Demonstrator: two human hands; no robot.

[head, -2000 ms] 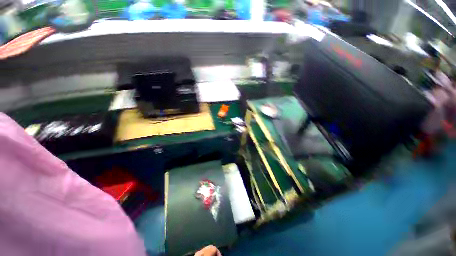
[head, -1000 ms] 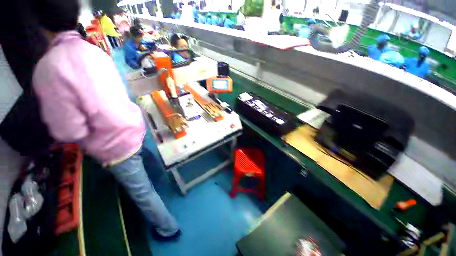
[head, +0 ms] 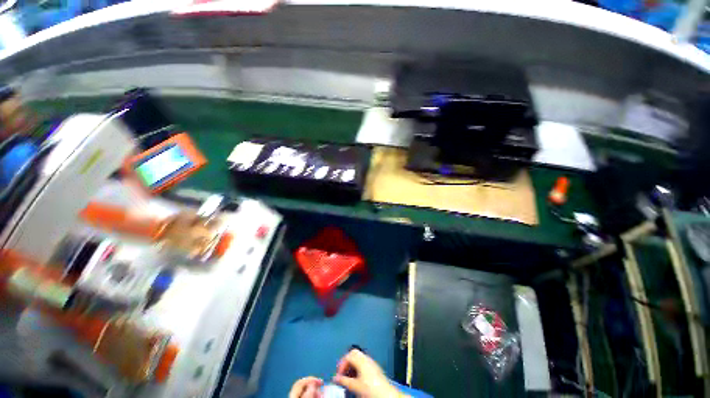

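Observation:
My left hand [head: 306,388] and my right hand [head: 364,376] are close together at the bottom edge, partly cut off and blurred. A small pale object [head: 334,391] is between their fingers; what it is cannot be told. A small dark tip shows above my right fingers. Beyond, on the bench, a black monitor [head: 459,85] with a blue plug, back facing me, stands over a black computer case [head: 428,155]. The case lies on a tan cardboard sheet [head: 393,186]. My hands are away from them.
Orange-and-white machine [head: 233,280] at left, with a small screen. Black parts tray [head: 300,190] left of the cardboard. Orange-handled tool [head: 559,190] at right. Red stool [head: 328,260] under the bench. Low dark table [head: 444,334] holds a clear bag [head: 492,334]. Rack with tan frames [head: 642,311] at right.
The view has swung right and down towards the bench. The person in pink is out of view. Both my hands have come into the picture; none showed one second ago.

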